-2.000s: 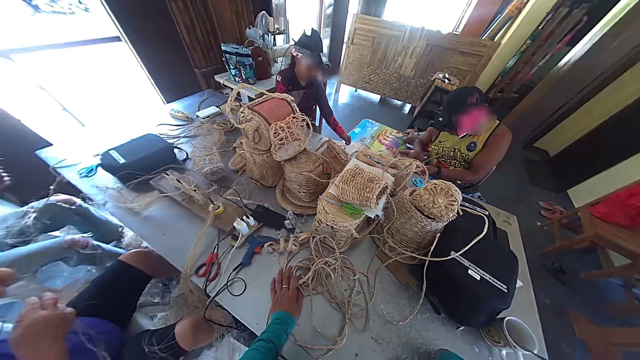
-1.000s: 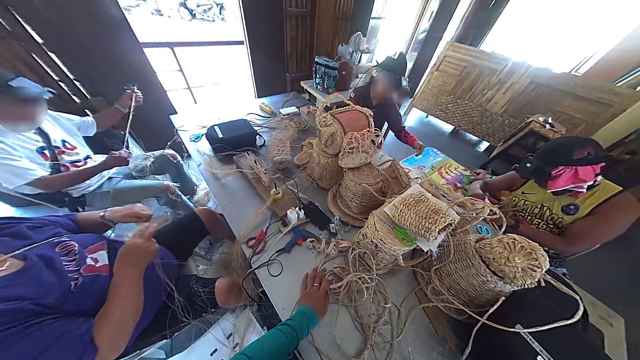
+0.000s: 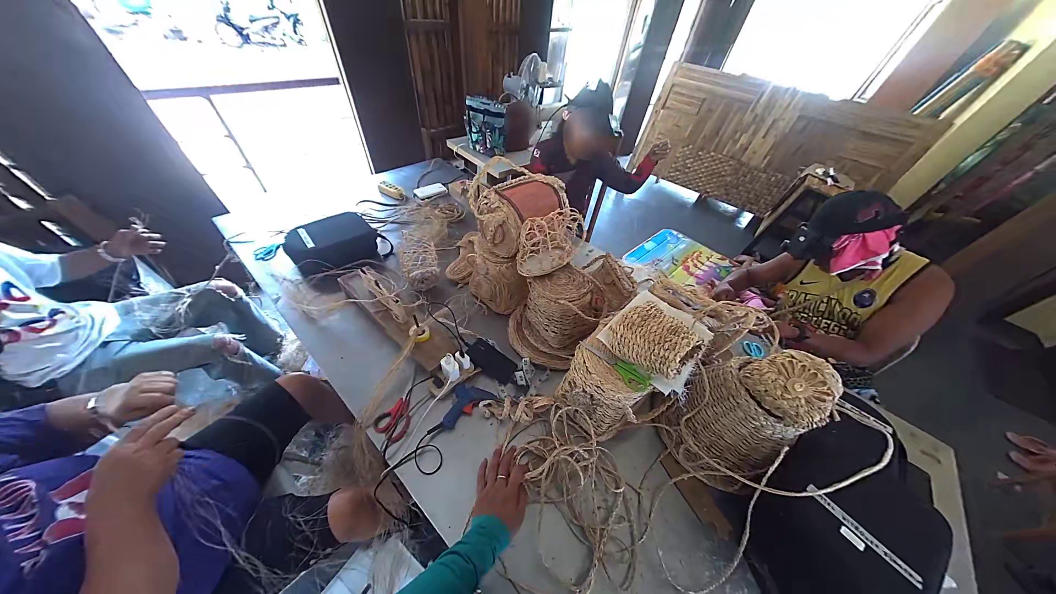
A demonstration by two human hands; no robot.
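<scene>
My left hand [image 3: 501, 488], with a ring and a teal sleeve, lies palm down on the grey table [image 3: 445, 516]. Its fingers are a little apart, and no held object shows. Loose braided fibre rope [image 3: 582, 487] spreads beside its fingers on the right. Just beyond the fingertips are a knotted rope bundle [image 3: 517, 407] and a blue hot glue gun [image 3: 464, 404]. Red-handled scissors [image 3: 393, 419] lie farther left. Woven rope baskets [image 3: 730, 425] and a rope-covered roll [image 3: 656, 338] with a green item [image 3: 631, 375] stand ahead to the right. My right hand is out of view.
Co-workers sit at the left, far side and right. Cables and a black adapter [image 3: 492, 360] lie beside a wooden board [image 3: 429, 346]. Black cases stand at the far left [image 3: 332, 243] and near right [image 3: 833, 528]. More woven baskets [image 3: 549, 309] are stacked mid-table.
The far co-worker's arm has risen from the colourful sheet on the table. At the far left, a co-worker's raised hand has come down. My left hand still rests by the rope.
</scene>
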